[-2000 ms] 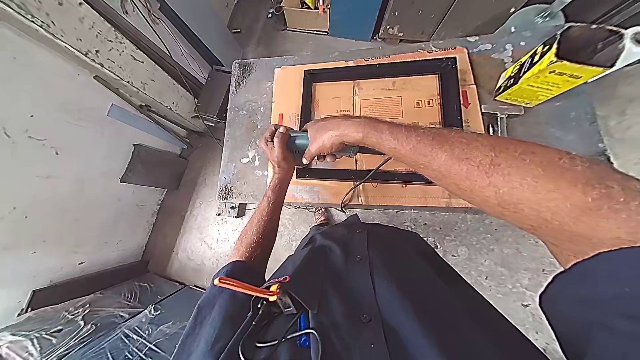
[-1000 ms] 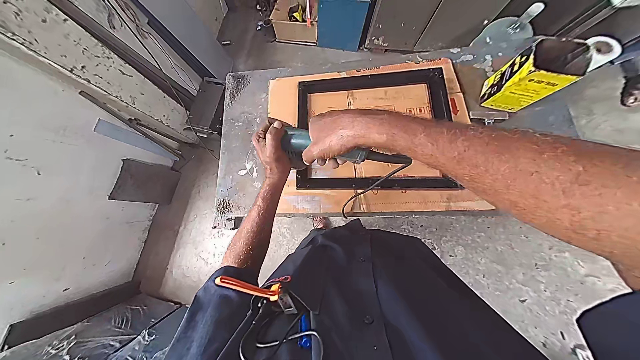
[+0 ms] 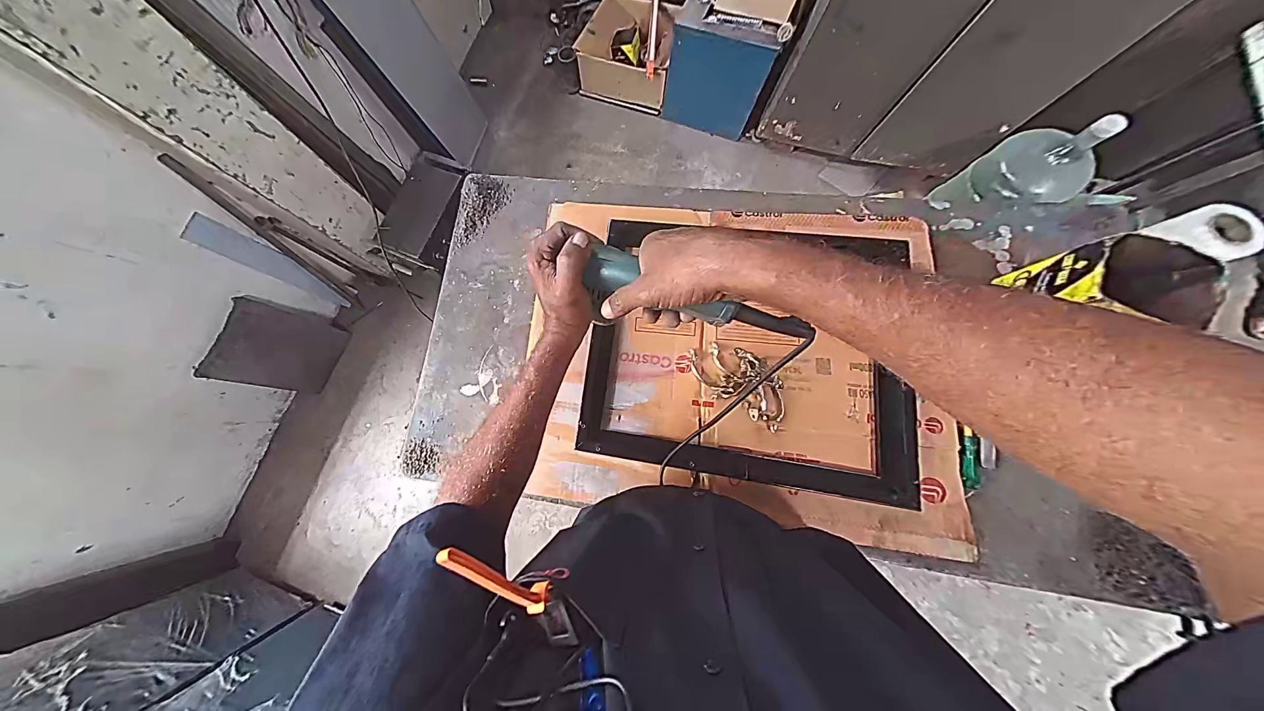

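Note:
A green corded power tool (image 3: 614, 269) is held between both hands above the upper left corner of a black rectangular frame (image 3: 755, 468). My left hand (image 3: 561, 272) grips its front end, and my right hand (image 3: 681, 272) is wrapped around its body. The tool's working tip is hidden by my hands. Its black cord (image 3: 736, 403) hangs down across the frame toward my waist. Flattened cardboard (image 3: 583, 482) lies under the frame on a worn grey table. Several small brass-coloured metal pieces (image 3: 741, 380) rest on the cardboard inside the frame.
To the right stand a yellow and black container (image 3: 1062, 272) and a translucent plastic vessel (image 3: 1037, 166). A green-handled tool (image 3: 969, 459) lies at the cardboard's right edge. Beyond the table are an open cardboard box (image 3: 622, 74) and a blue cabinet (image 3: 716, 74). A wall borders the left.
Both hands have moved, with the tool, toward the far left corner of the frame. The metal pieces inside the frame now show, where my forearm and the view hid them before.

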